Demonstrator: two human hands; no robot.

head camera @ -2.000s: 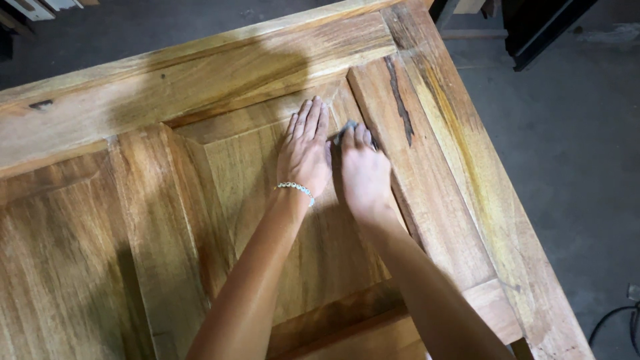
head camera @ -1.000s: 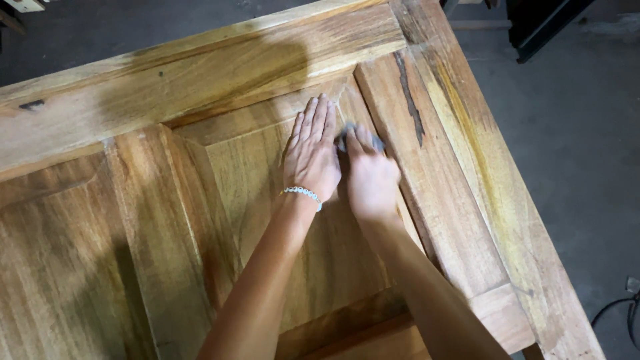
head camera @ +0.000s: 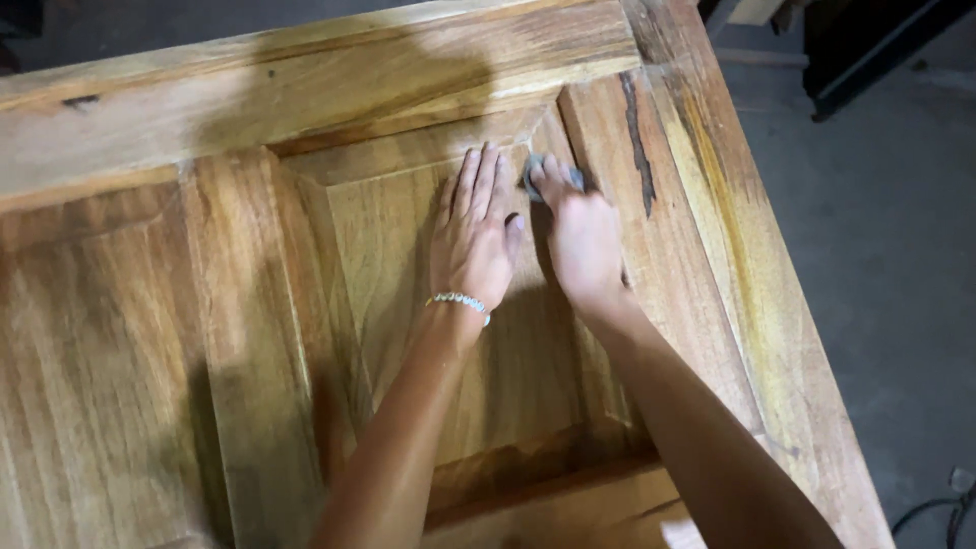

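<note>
A paneled wooden door or similar panel (head camera: 686,252) lies flat under my hands. My left hand (head camera: 474,229) rests palm down on its raised center panel (head camera: 396,252), fingers extended and holding nothing; a beaded bracelet (head camera: 457,300) circles that wrist. Just to the right, my right hand (head camera: 583,229) is slightly blurred, its fingers pressing a small gray abrasive-looking pad (head camera: 533,177) on the panel's beveled edge near the upper right corner. The pad is mostly hidden under the fingers. A dark crack (head camera: 639,145) runs along the frame piece right of this hand.
Gray floor (head camera: 877,267) shows beyond the panel's right edge. A dark, straight-edged object (head camera: 877,61) is at the upper right. A black cable (head camera: 926,507) lies on the floor at the lower right. Another recessed panel (head camera: 84,343) is at the left.
My right hand stays by the panel's right bevel with the gray pad under its fingers. My left hand remains flat beside it, with little plain change.
</note>
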